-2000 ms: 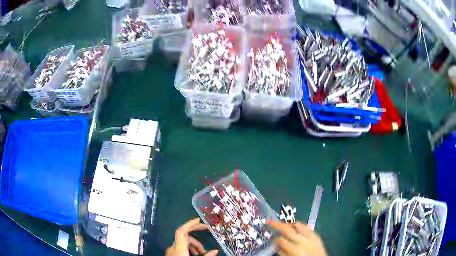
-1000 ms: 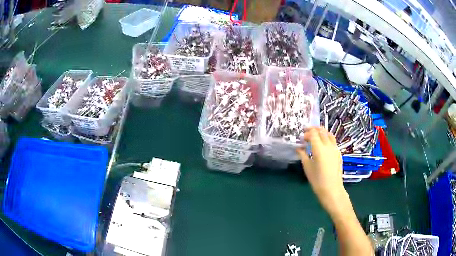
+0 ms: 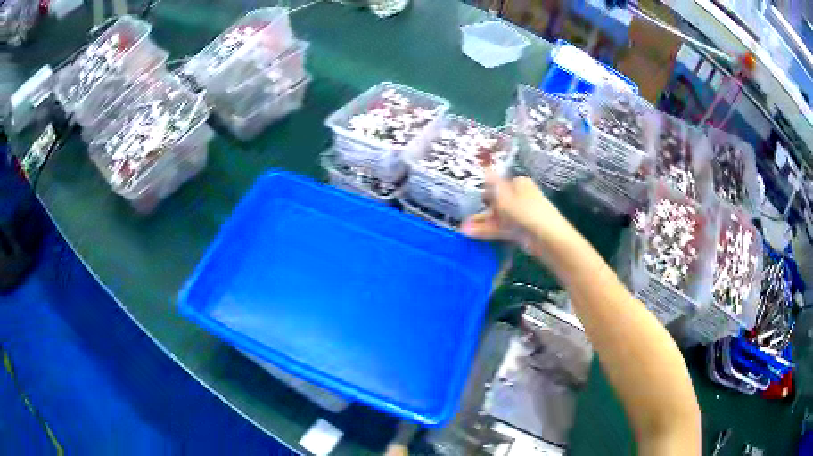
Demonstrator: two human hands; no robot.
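An empty bright blue tray (image 3: 343, 289) lies at an angle in the middle of the view, with a pale container edge showing under its front side. My right hand (image 3: 513, 209) is at the tray's back right corner, beside a clear tub (image 3: 459, 165) full of small white and red wired parts. The hand is blurred and I cannot tell whether it grips the tray or the tub. Only a small skin-coloured bit of my left hand (image 3: 398, 449) shows at the bottom edge, below the tray's front right corner; its grip is hidden.
The silver-white bench fixture (image 3: 535, 374) is right of the tray, partly behind my right forearm. Stacked clear tubs of parts stand at the left (image 3: 151, 138) and right (image 3: 673, 245). An empty clear tub (image 3: 495, 44) is at the back. A paper tag (image 3: 320, 437) lies near the bench edge.
The view has swung left. My right hand has moved from the right-hand stacked tubs to the tray's back corner. The working box seen earlier between my hands is out of view.
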